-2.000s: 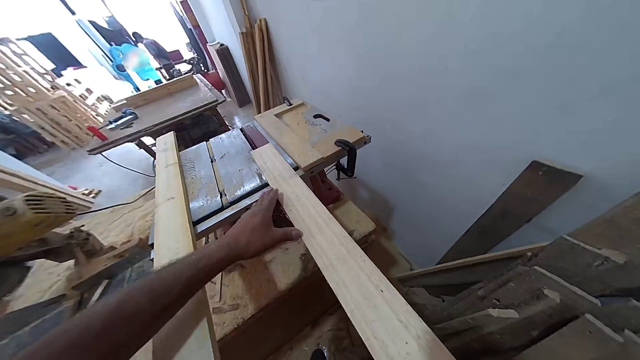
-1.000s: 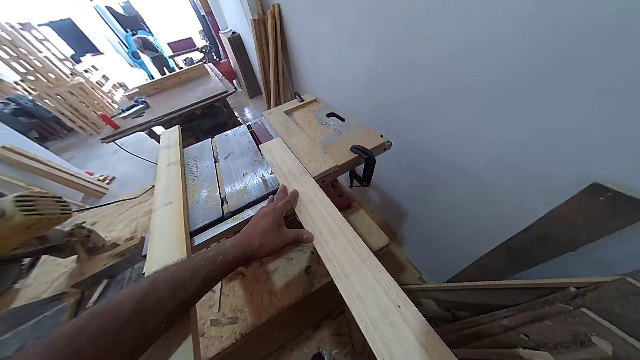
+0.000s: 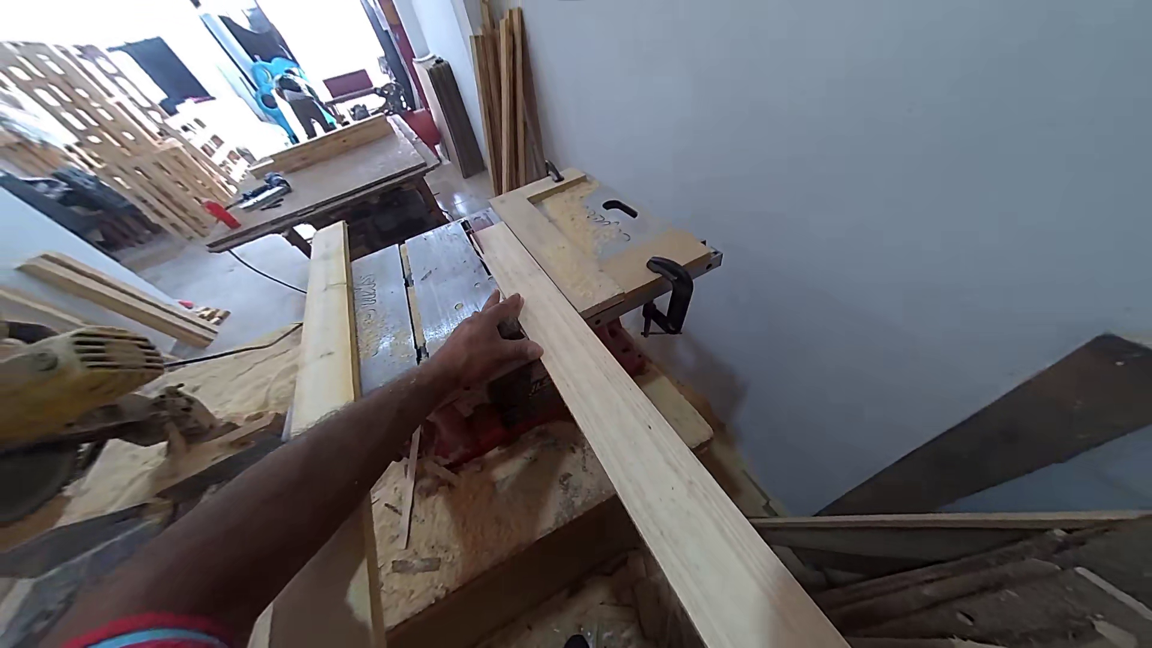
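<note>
A long pale wooden board (image 3: pixel 630 432) slants from the bottom edge up onto the metal top of a table saw (image 3: pixel 445 270), along a wooden fence piece (image 3: pixel 558 252). My left hand (image 3: pixel 495 342) presses its fingers and thumb against the board's left edge, near the front of the saw. My right hand is out of view. Black clamps (image 3: pixel 670 292) hold the fence piece at the saw's right side. Another pale board (image 3: pixel 326 324) lies lengthwise left of the saw top. The board's far end rests near the blade area; the blade itself cannot be made out.
A yellow power saw (image 3: pixel 81 378) stands at left. Beyond is a workbench (image 3: pixel 360 180) with tools. Strips of wood (image 3: pixel 506 108) lean on the wall. Dark planks (image 3: pixel 972 576) lie at lower right. Sawdust and offcuts cover the saw's base. A person (image 3: pixel 306 103) is far back.
Between the earlier frames and now, the board's far end has moved slightly forward along the fence piece, with my left hand still at its left edge. The view has shifted somewhat.
</note>
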